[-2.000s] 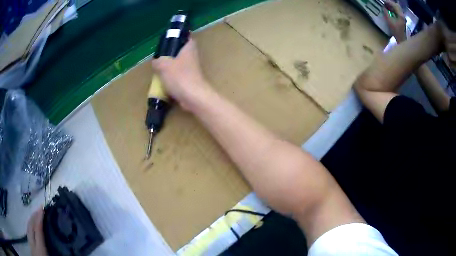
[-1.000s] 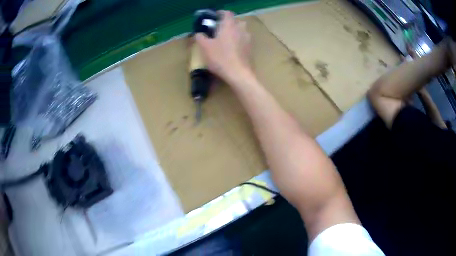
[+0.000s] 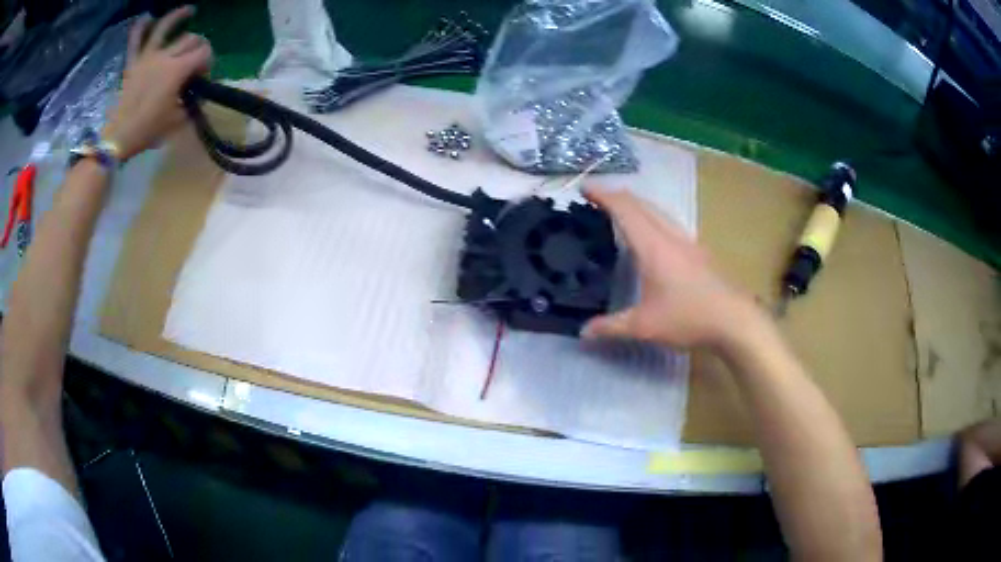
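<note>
The black fan unit (image 3: pixel 549 258) lies on the white foam sheet, its round fan facing up, with a red wire and thin pale wires sticking out. Its thick black cable (image 3: pixel 379 163) runs left to a looped coil. My left hand (image 3: pixel 159 88) holds the coiled cable at the upper left, fingers partly spread. My right hand (image 3: pixel 670 274) grips the right edge of the fan unit, thumb at the near corner and fingers at the far corner. The electric screwdriver (image 3: pixel 818 231) lies on the cardboard at the right.
A clear screw bag (image 3: pixel 571 110) stands behind the unit, with a small pile of screws (image 3: pixel 448 139) beside it. A dark lead bundle (image 3: pixel 401 66) lies near a white stand (image 3: pixel 302 38). The orange-red blow gun (image 3: pixel 19 203) is at far left. Another person's arm (image 3: pixel 977 450) shows at right.
The view has swung left. My right hand has let go of the screwdriver, now lying on the cardboard, and has moved to the fan unit. My left hand is now in view at the cable coil.
</note>
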